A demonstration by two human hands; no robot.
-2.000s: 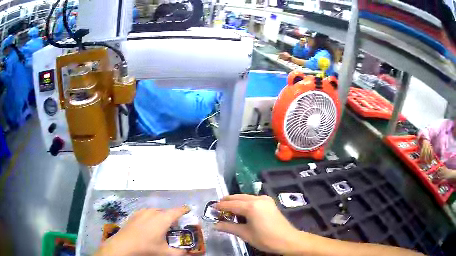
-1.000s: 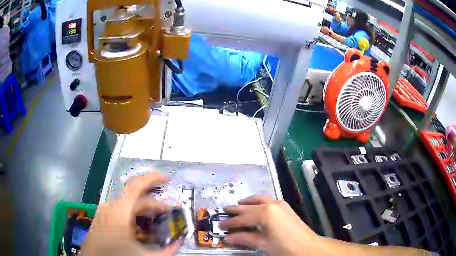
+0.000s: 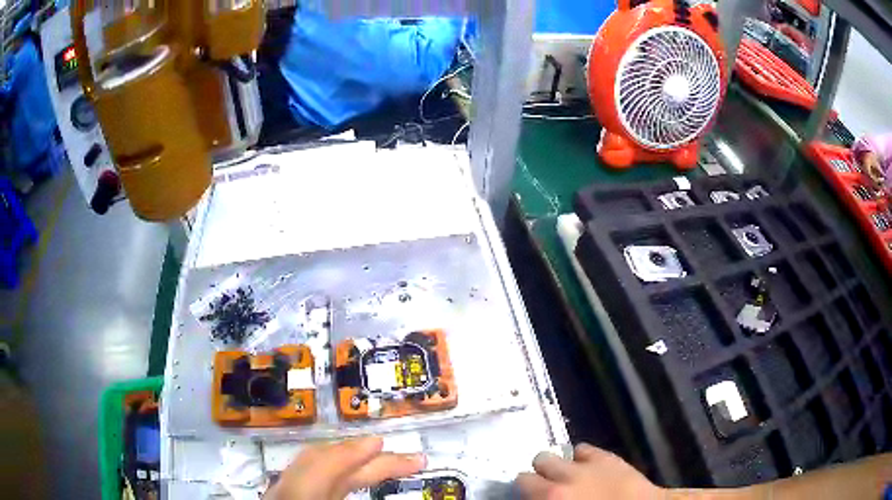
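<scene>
A watch housing (image 3: 396, 371), dark-rimmed with white and yellow parts inside, sits in the right orange fixture (image 3: 439, 397). The left orange fixture (image 3: 264, 414) holds no housing and shows a dark round centre. A second housing (image 3: 423, 487) is at the bottom edge, partly cut off. My left hand (image 3: 337, 471) has its fingers on this housing's upper left side and seems to hold it. My right hand (image 3: 592, 479) is to the right of it, apart from it; its fingertips are low in view and the rest is cut off.
Black scraps (image 3: 235, 314) lie on the metal plate (image 3: 469, 322). The gold-brown press head (image 3: 156, 146) hangs at upper left. A black foam tray (image 3: 675, 376) with pale parts stands right. An orange fan (image 3: 660, 88) is behind it. A green bin (image 3: 115, 430) is at lower left.
My left hand has moved down from the fixtures with a housing. My right hand has left the right fixture, where a housing now sits, and moved down and right. The view has shifted.
</scene>
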